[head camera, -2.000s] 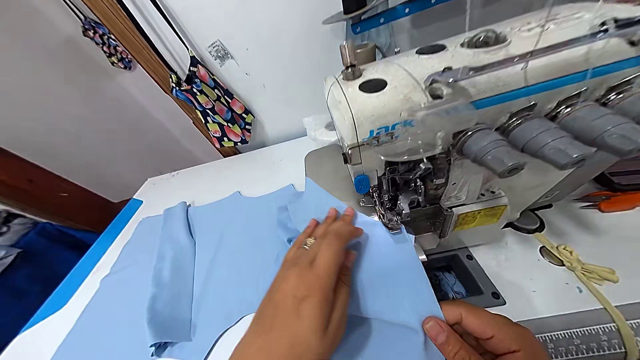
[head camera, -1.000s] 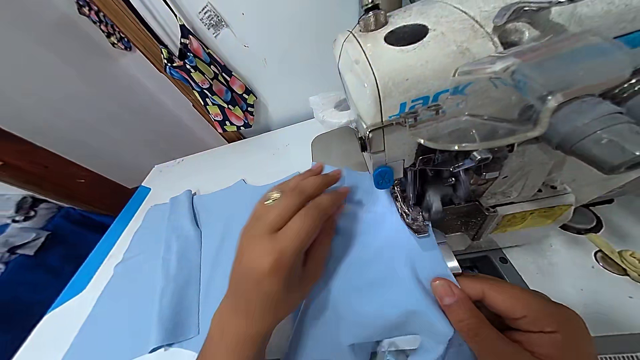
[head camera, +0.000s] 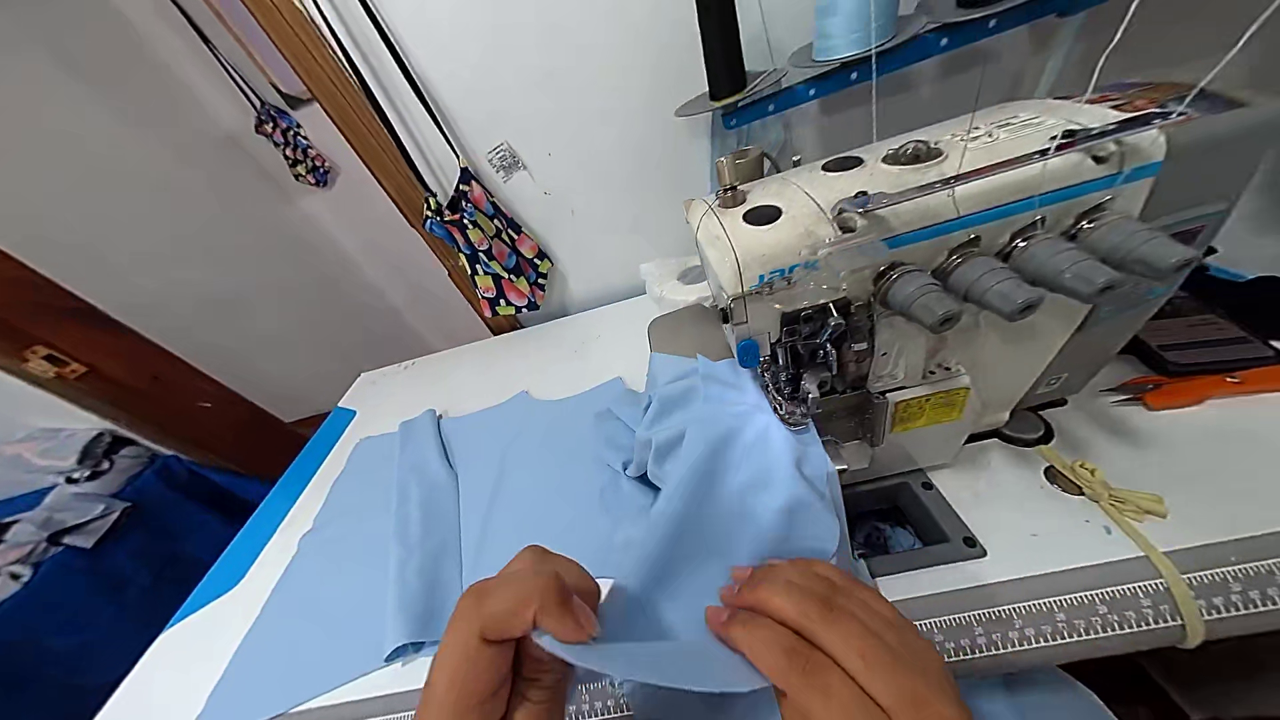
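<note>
Light blue fabric (head camera: 540, 480) lies across the white table, bunched near the presser foot of a white Jack overlock sewing machine (head camera: 930, 200). Its upper right edge reaches the needle area. My left hand (head camera: 515, 630) pinches a fabric edge between thumb and bent fingers at the table's front. To its right, my right hand (head camera: 830, 635) grips the same curved edge, with fingers over the cloth. A folded strip of the blue fabric (head camera: 425, 530) rests at the left on the flat piece. Fabric parts under both hands are hidden.
Orange-handled snips (head camera: 1200, 388) lie at the right, near a yellow tied cord (head camera: 1120, 495). A measuring tape (head camera: 1080, 610) runs along the table's front edge. An open well (head camera: 905, 525) sits below the machine head. Thread cones (head camera: 855, 28) stand behind; patterned pouches (head camera: 495, 245) hang at the wall.
My left hand has left the flat cloth near the presser foot and now holds an edge at the front. My right hand has moved toward it. The fabric is more bunched.
</note>
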